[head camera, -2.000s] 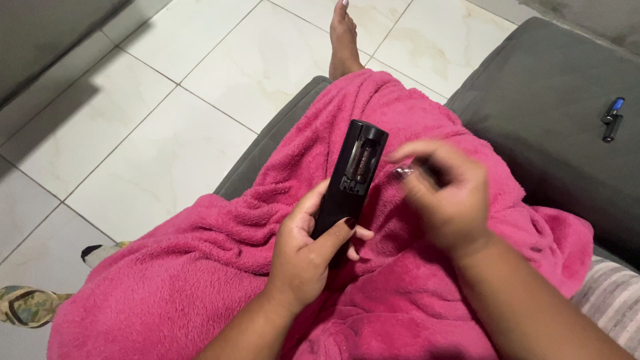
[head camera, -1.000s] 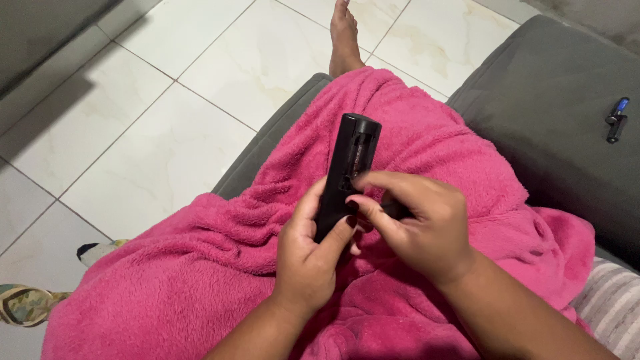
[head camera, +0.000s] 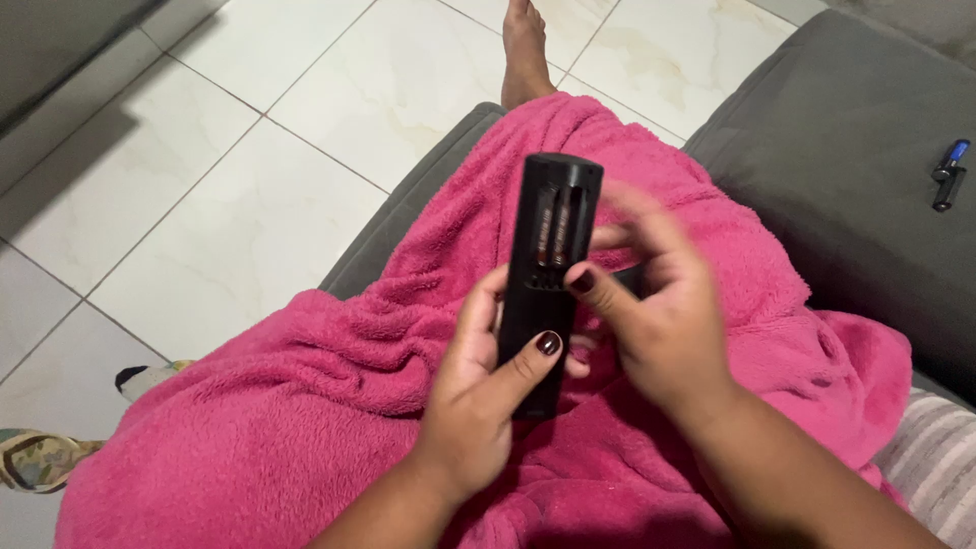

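A black remote control stands nearly upright in the view, its back towards me. My left hand grips its lower half, thumb across the back. In its uncovered battery compartment two batteries lie side by side. My right hand is at the remote's right side, fingers blurred, with the thumb tip by the compartment's lower edge. A dark object, mostly hidden, shows between its fingers and palm; what it is I cannot tell.
A pink fleece blanket covers my lap. Two batteries, one partly blue, rest on the grey sofa cushion at right. A bare foot is on the tiled floor. Patterned fabric lies at lower left, a striped textile at lower right.
The shiny small thing seen at my right fingertips two seconds ago no longer shows there. My right fingers have moved off the battery compartment, which is now in plain sight with two batteries in it.
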